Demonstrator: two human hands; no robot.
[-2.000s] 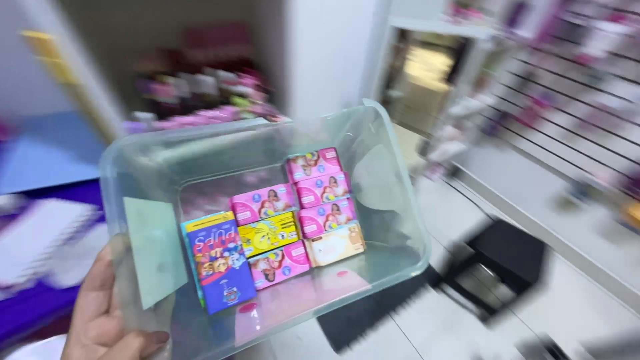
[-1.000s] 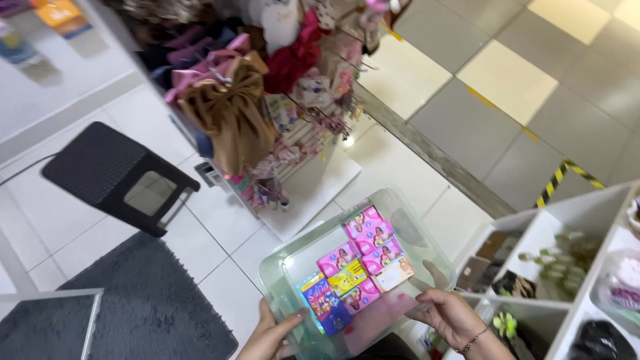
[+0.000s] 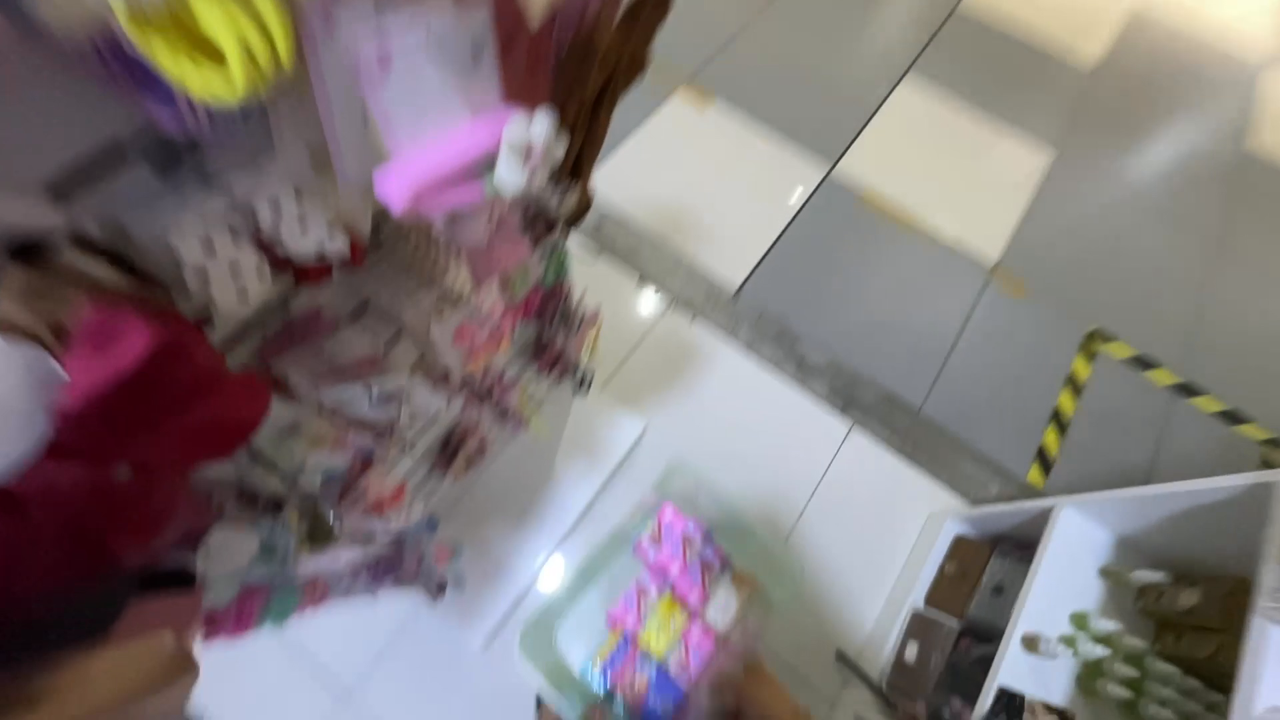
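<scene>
A clear greenish plastic bin [image 3: 545, 635] hangs low in the view, above the floor and blurred. Inside lie several small pink boxes [image 3: 680, 550], a yellow box [image 3: 662, 625] and a blue box [image 3: 655, 690], with a whitish one at their right. My right hand [image 3: 755, 690] is a skin-toned blur at the bin's lower right side and appears to grip it. Only a faint sliver at the bottom edge, by the bin's lower left, could be my left hand; its fingers cannot be made out.
On the left, close by, stands a display of hair bows [image 3: 160, 400] and small accessories [image 3: 400, 440]. A white cubby shelf [image 3: 1075, 560] with wallets or cases and a green plant is at the lower right. Black and yellow tape [image 3: 1160, 375] marks the grey tiled floor.
The view has swung so that the accessory display fills the left; the black stool and grey mat have left it. My left hand, plain on the bin's near side a second ago, is now mostly out of view.
</scene>
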